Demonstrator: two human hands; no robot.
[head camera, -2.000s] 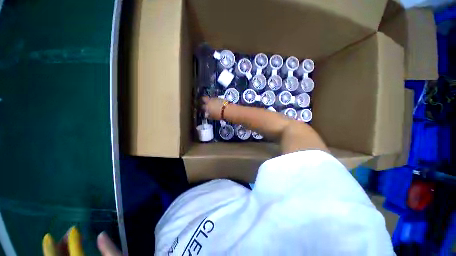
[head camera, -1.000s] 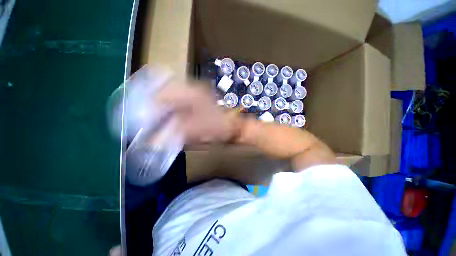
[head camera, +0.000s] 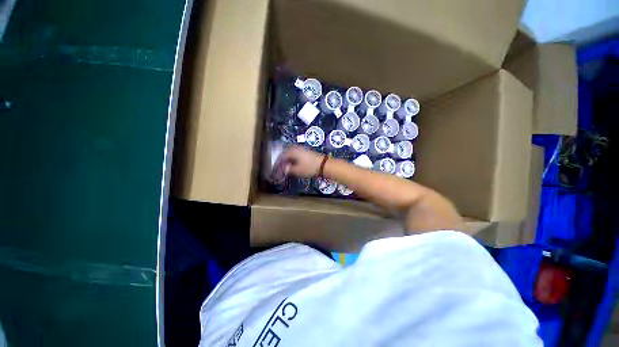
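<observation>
My right hand (head camera: 298, 164), with a red band at the wrist, reaches into the left end of the large open carton (head camera: 516, 149). Its fingers are closed on a whitish part (head camera: 276, 153) low against the carton's left wall; the part is blurred and partly hidden by the fingers. White cup-shaped housings (head camera: 353, 95) stand in rows in the carton with their round openings up, several joined by side tabs. One white square piece (head camera: 308, 112) lies at the left of the rows. My forearm hides some housings in the lower rows. My left hand is out of the picture.
The green surface (head camera: 81, 162) with its white rail (head camera: 170, 135) lies left of the carton. Glossy dark plastic (head camera: 288, 101) shows inside the carton's left end. Blue bins (head camera: 570, 210) and a red round thing (head camera: 552, 281) are at the right.
My right hand carried blurred whitish parts out over the carton's left edge a second ago; now it is back inside the carton. The left fingers with yellow cots have left the picture.
</observation>
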